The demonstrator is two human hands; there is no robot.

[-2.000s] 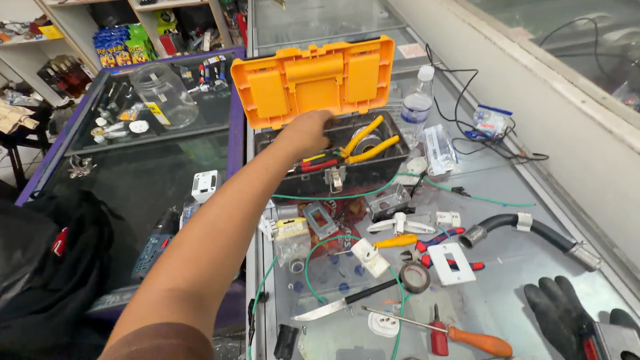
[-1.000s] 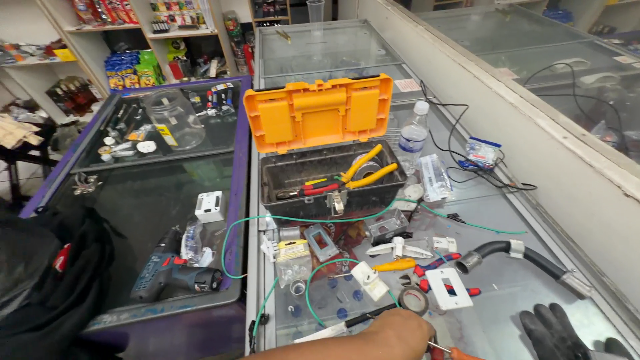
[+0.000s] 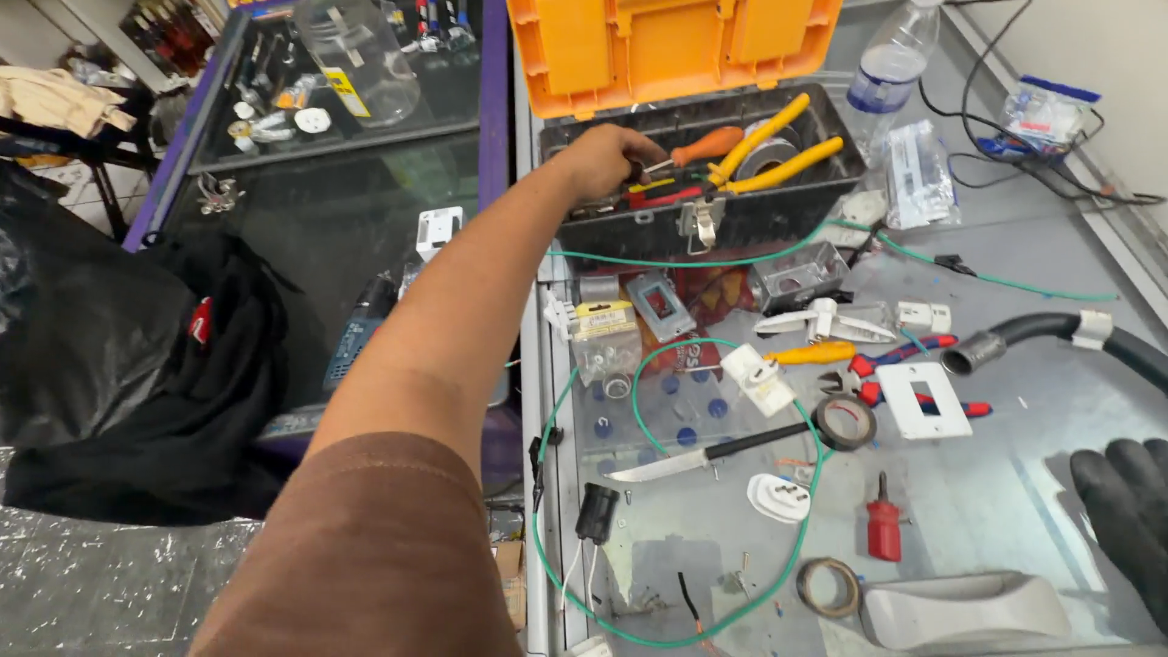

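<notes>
My left hand [image 3: 616, 164] reaches into the black tray of the toolbox [image 3: 776, 208], its fingers around the shaft of an orange-handled screwdriver [image 3: 707, 146]; the fingertips are partly hidden. To the right of the hand, yellow-handled pliers [image 3: 762, 146] lean over a roll of tape [image 3: 771, 157] in the tray. The toolbox's orange lid [image 3: 675, 55] stands raised. My right hand is out of view. On the glass counter lie a knife [image 3: 675, 464], a roll of black tape [image 3: 844, 422], red-and-blue diagonal cutters [image 3: 867, 370], a white wall plate [image 3: 923, 401] and a short red-handled screwdriver [image 3: 883, 529].
A green wire [image 3: 639, 639] loops across the counter. A water bottle [image 3: 890, 73] stands behind the toolbox's right end. At right are a black corrugated hose [image 3: 1040, 330] and a black glove [image 3: 1127, 520]. A cordless drill [image 3: 356, 333] rests on the left counter, partly behind my arm.
My left hand has moved from the lower part of the counter up to the toolbox. The orange-handled screwdriver, earlier on the counter, is now at the tray. The view has come closer.
</notes>
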